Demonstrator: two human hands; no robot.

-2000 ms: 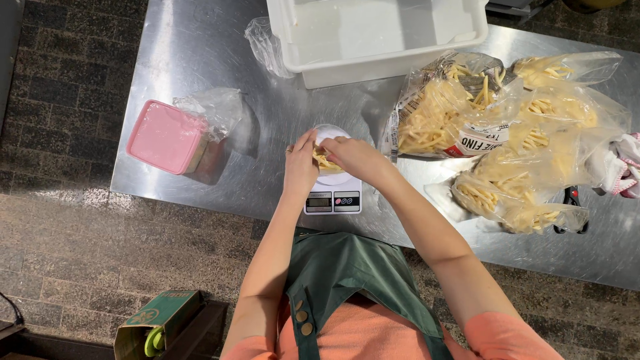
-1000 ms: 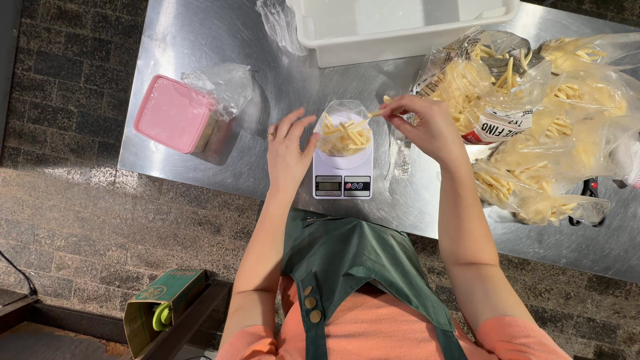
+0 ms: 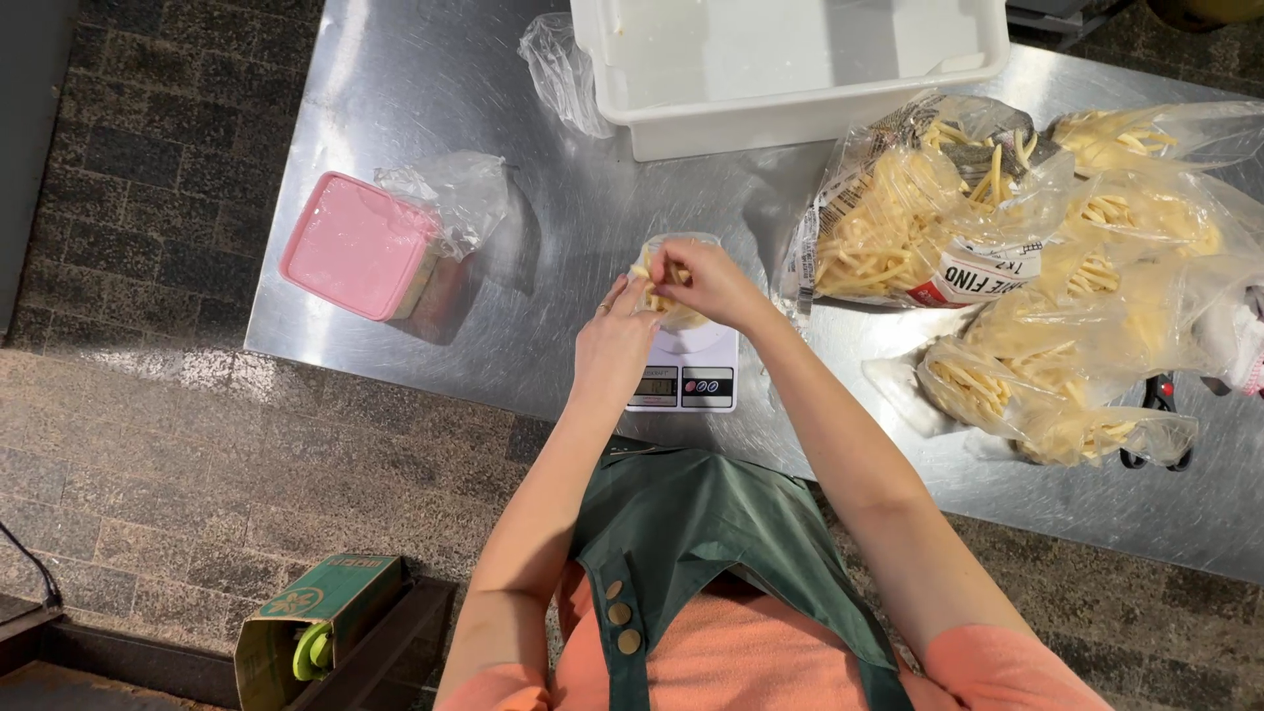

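A white digital kitchen scale (image 3: 716, 360) rests on the steel table, and a small clear plastic bag of cut fries (image 3: 681, 314) lies on its platform. My left hand (image 3: 617, 331) touches the left edge of that bag, fingers bent. Above the bag, my right hand (image 3: 706, 281) has its fingertips pinched at the fries; whether a fry is between them is hidden. Right of the hands lies a large printed bag of fries (image 3: 879, 222), its mouth open. Smaller clear bags of fries (image 3: 1027, 365) lie beside it.
A white plastic tub (image 3: 750, 123) stands at the back of the steel table (image 3: 553, 346). At left are a pink-lidded container (image 3: 355, 247) and crumpled clear plastic (image 3: 459, 197). Black-handled scissors (image 3: 1160, 400) lie at right, partly under a bag. A green cardboard box (image 3: 341, 597) is below the table's edge.
My right hand has moved left from beside the small bag, where it held a fry, to over the bag. My left hand has closed in on the bag's left edge.
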